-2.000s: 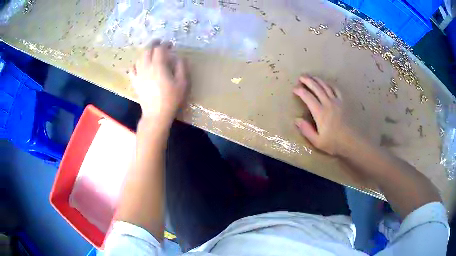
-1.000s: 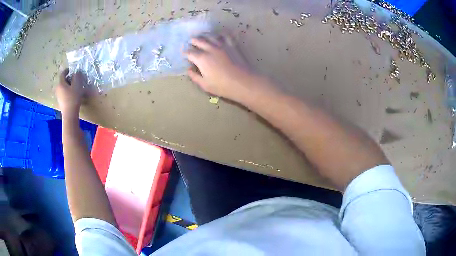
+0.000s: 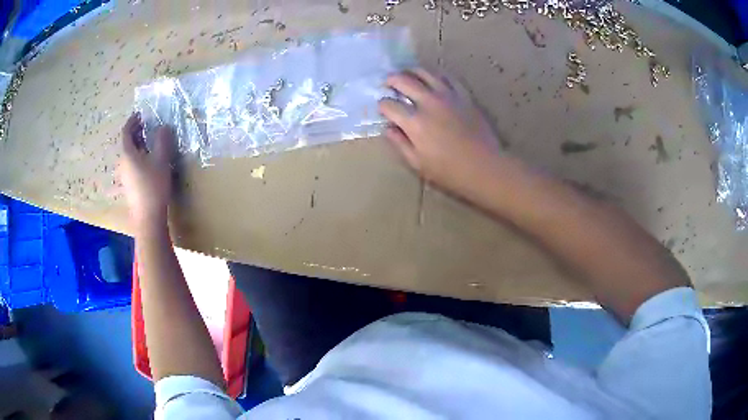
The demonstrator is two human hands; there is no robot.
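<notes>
A clear plastic bag strip (image 3: 238,107) lies on the cardboard table cover (image 3: 328,221), with small clusters of metal pieces (image 3: 275,94) in or on it. My left hand (image 3: 148,168) is at the strip's left end, fingers bent at its lower corner; whether it grips the plastic is not clear. My right hand (image 3: 435,119) is at the strip's right end, fingertips on or at its edge; a grip cannot be made out.
A loose hardware pile (image 3: 603,29) spreads along the far right table edge. Another clear plastic strip (image 3: 726,139) lies at the right end. A red plastic tub (image 3: 238,340) and blue plastic stool (image 3: 82,267) stand below the table's left front edge.
Two seconds ago my hands were apart, the right one flat on the cardboard; now both are at the strip's ends. Since one second ago the view has shifted, moving strip and hands rightward in the picture.
</notes>
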